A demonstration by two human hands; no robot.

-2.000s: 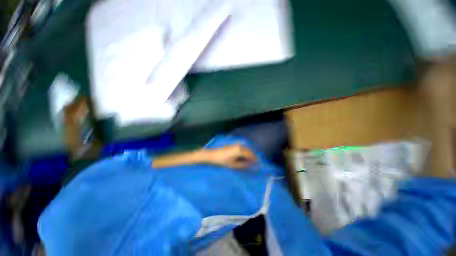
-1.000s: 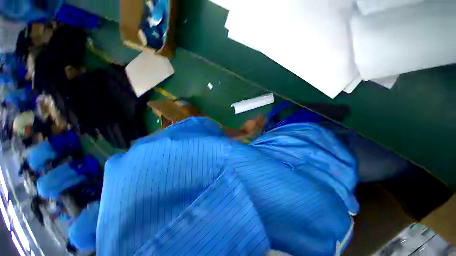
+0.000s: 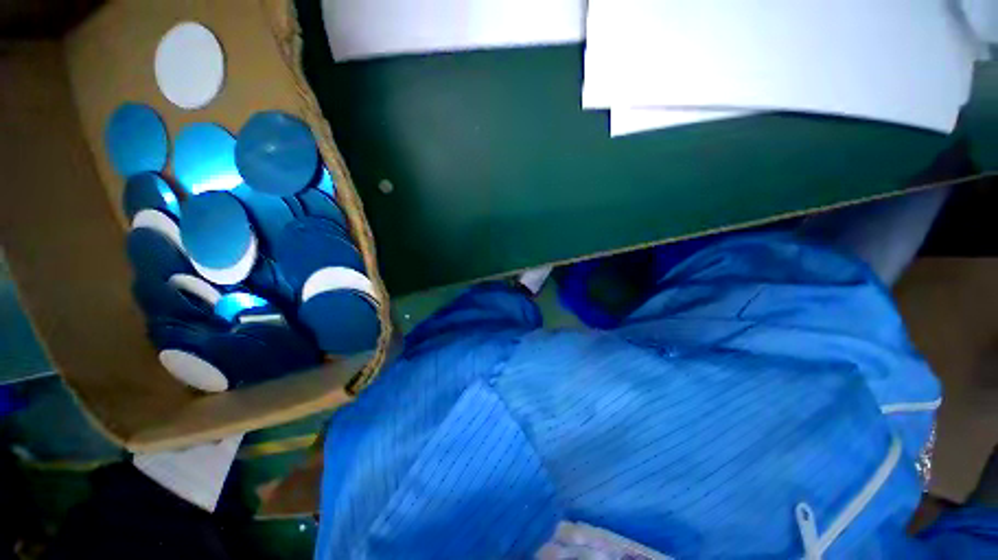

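No hand of mine can be made out. A small open brown box (image 3: 197, 421) stands at the left, large in view. It holds many blue discs (image 3: 216, 230), piled loosely and overlapping, some with a shiny glare. Several white discs are among them; one white disc (image 3: 189, 66) lies apart near the box's top end. My blue striped smock (image 3: 700, 427) fills the lower middle and right. A small pale patch at the bottom edge, against the smock, is too unclear to name.
The green bench (image 3: 482, 164) runs across, its edge rising to the right. White sheets (image 3: 766, 55) lie at its far side. Brown cardboard (image 3: 958, 361) shows at the right. A pale piece (image 3: 192, 470) lies below the box, beside something dark.
The view has swung and come close to the small box, which now looks much larger. The hand seen earlier near the smock is out of sight. The carton's contents have left view.
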